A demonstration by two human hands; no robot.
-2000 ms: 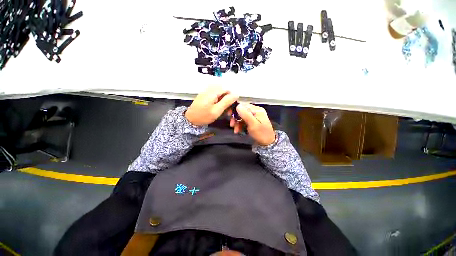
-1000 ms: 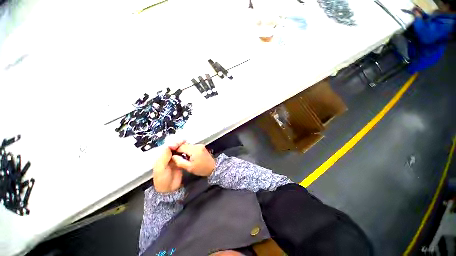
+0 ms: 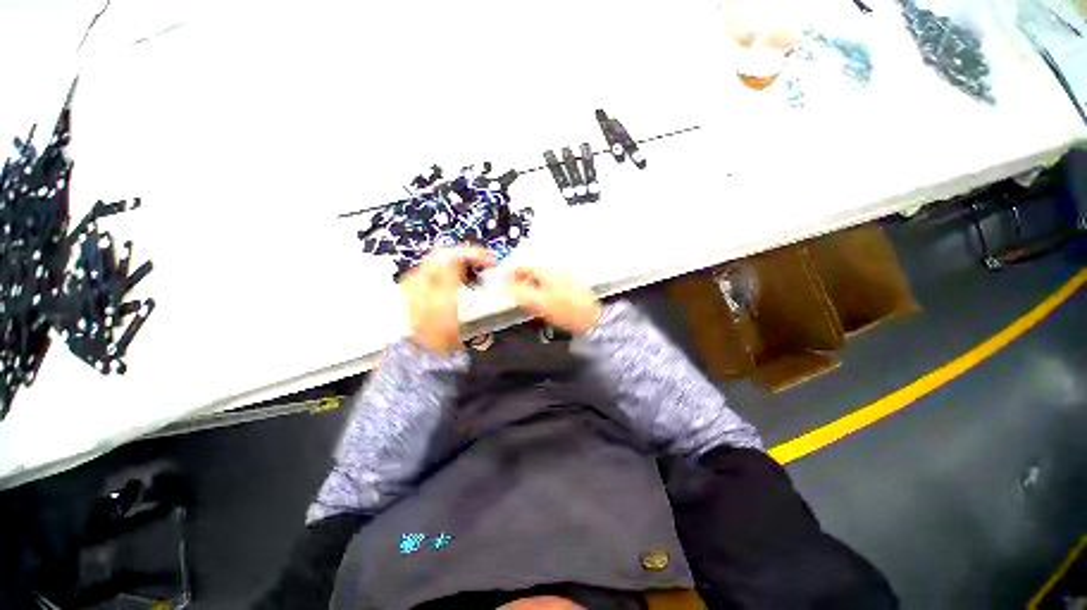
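Observation:
My left hand is at the near edge of the central heap of assembled fobs, blurred, with a small dark piece at its fingertips. My right hand is a little to the right, apart from the left, over the table's near edge; its fingers are blurred and I cannot tell whether it holds anything. The heap is black with silver-blue glints. Right of it lie three black straps side by side and a short pair of straps, with pale dots at their near ends.
Loose black straps spread at the far left of the white table. At the back right are bluish fittings, an amber-and-white item and a dark grey hardware pile. Open cardboard boxes stand below the table at the right.
The view has swung back toward the left. My hands were together around a dark piece; now they are apart, the left reaching to the heap's near edge.

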